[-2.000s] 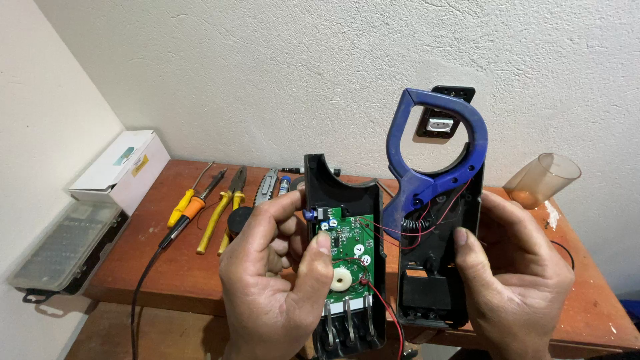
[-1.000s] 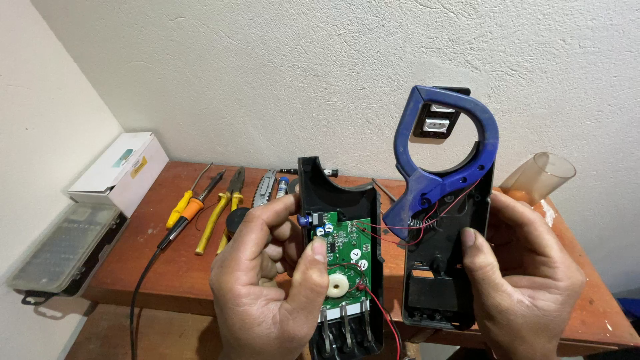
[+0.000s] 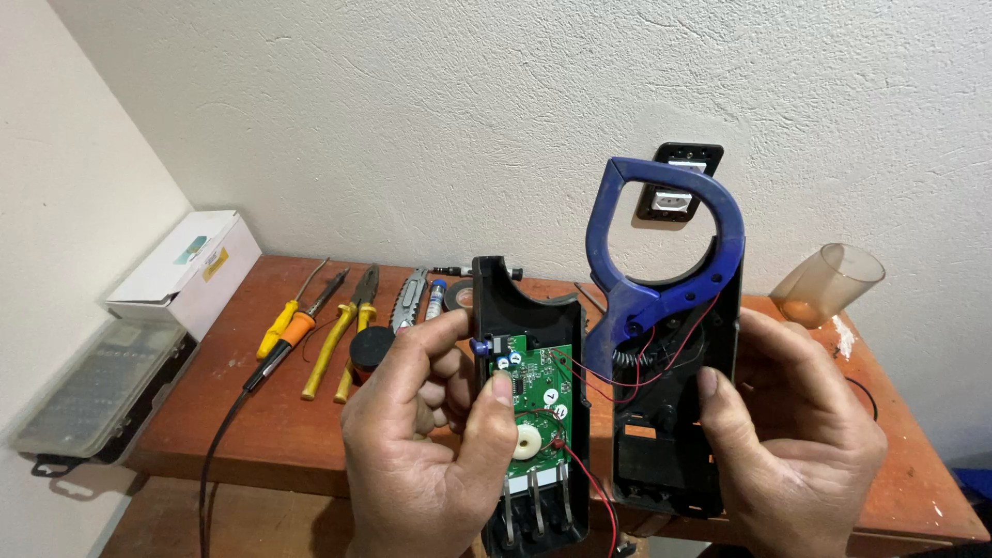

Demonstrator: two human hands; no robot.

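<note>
My left hand (image 3: 434, 434) grips one half of a clamp meter's black plastic housing (image 3: 527, 287), its thumb at the edge of the green circuit board (image 3: 546, 395) inside. Metal prongs show at the lower end of that half. My right hand (image 3: 798, 434) holds the other housing half (image 3: 666, 457) upright, its thumb on the inner face. The blue clamp jaw (image 3: 728, 232) sits at the top of this half, closed into a loop, with a coil spring (image 3: 637, 360) by its lower lever. Thin red wires (image 3: 612, 380) run between the two halves, which are held side by side, slightly apart.
On the wooden table (image 3: 256, 418) behind my left hand lie a yellow screwdriver (image 3: 279, 329), an orange soldering iron (image 3: 291, 337), yellow-handled pliers (image 3: 333, 349) and a utility knife (image 3: 408, 302). A white box (image 3: 186, 271) and plastic case (image 3: 101, 387) stand left, a clear cup (image 3: 829, 283) right, a wall socket (image 3: 678, 186) behind.
The half with the blue jaw first tilted and shifted a little right in my right hand, then came back left. Both hands keep their hold on the housing halves.
</note>
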